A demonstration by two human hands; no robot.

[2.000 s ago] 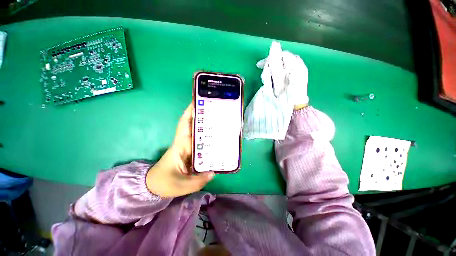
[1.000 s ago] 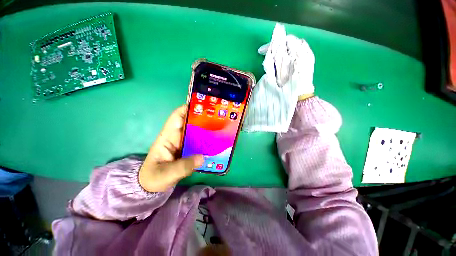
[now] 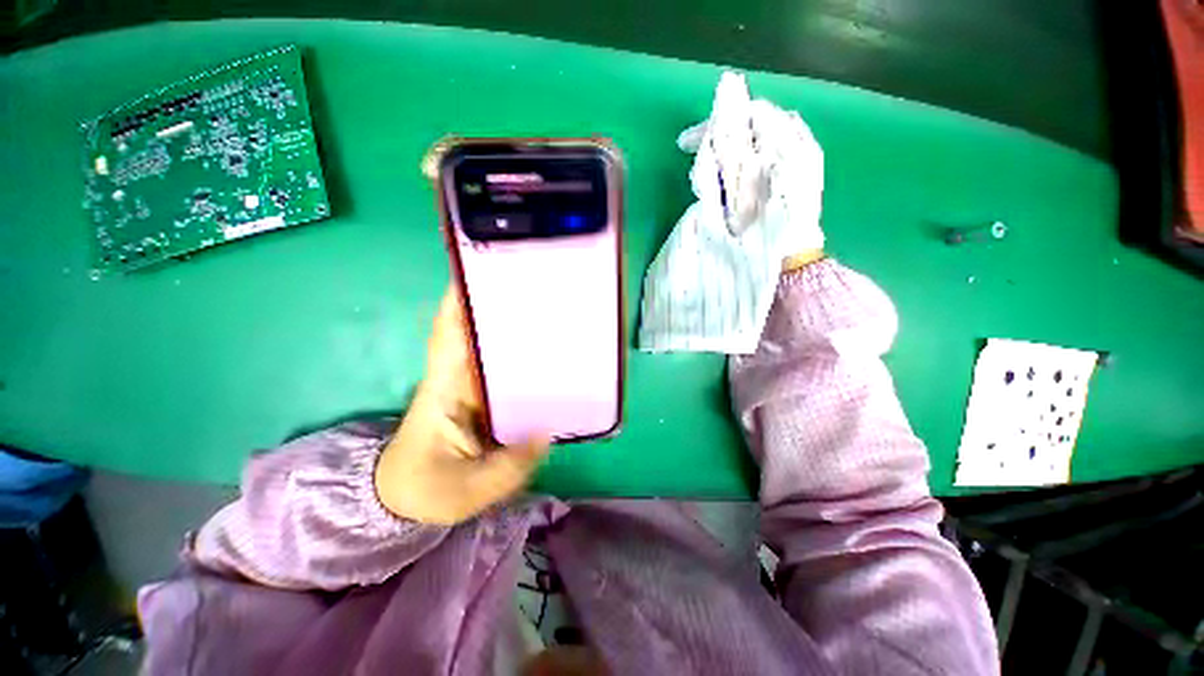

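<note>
My bare left hand holds a smartphone upright above the bench, thumb at its lower edge. The screen is mostly blank white-pink with a dark panel at the top. My right hand wears a white glove and rests on the bench to the right. It holds a loose white striped glove, whose cuff spreads toward the phone; the fingers are partly hidden in the white fabric. A green circuit board lies flat at the upper left, its side with small white and silver dots up.
The green bench mat curves across the view. A white sheet with dark dots lies at the right. A small dark part with a light end lies above it. A red-orange pad shows at the upper right edge, black rack frames at lower right.
The phone has shifted left and straightened, and its screen went from a list to a colourful home screen to a mostly blank page. My right hand still holds the loose glove.
</note>
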